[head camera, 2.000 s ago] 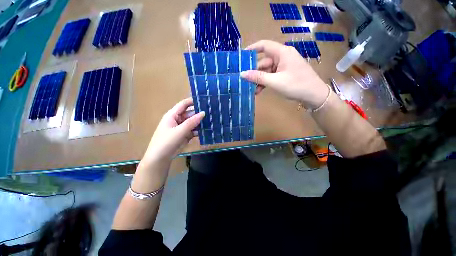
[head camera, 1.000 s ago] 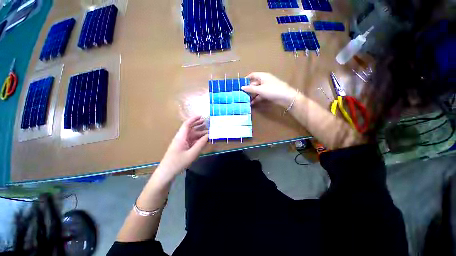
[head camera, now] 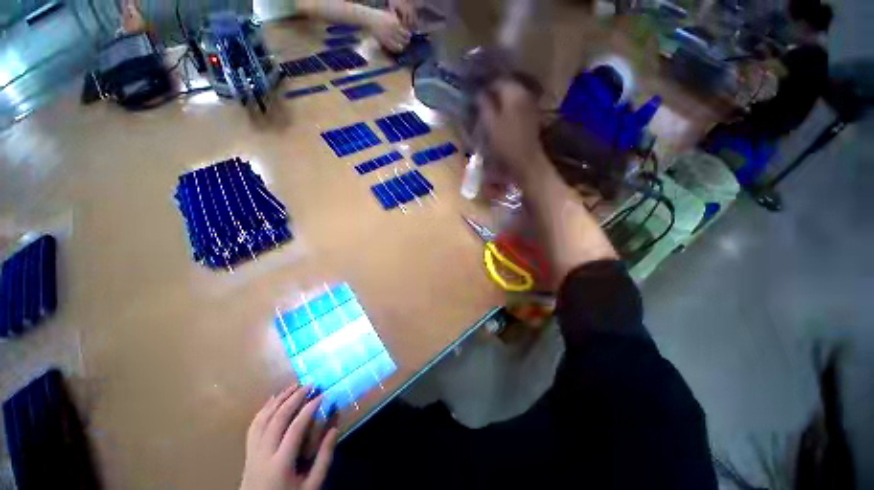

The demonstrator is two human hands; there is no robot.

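A solar cell string [head camera: 337,340] lies flat near the table's front edge, glaring light blue, with silver ribbon ends sticking out. My left hand [head camera: 286,442] rests its fingertips on the string's near left corner, fingers slightly apart. A small dark patch shows by those fingertips; I cannot tell what it is. My right hand [head camera: 510,115] is stretched out to the upper right at the grey rounded machine [head camera: 443,88]. It is blurred, and its fingers and anything in them cannot be made out.
A thick cell stack [head camera: 233,212] lies beyond the string. Two dark stacks [head camera: 27,287] are at the left edge. Small cell pieces [head camera: 402,189], a white bottle [head camera: 471,177] and yellow- and red-handled tools [head camera: 508,268] lie right. Another person's hand [head camera: 391,31] is at the top; a seated person [head camera: 800,81] is far right.
The view has swung right. My right hand has let go of the string and moved out to the machine. The string stays on the table, with my left hand at its near corner.
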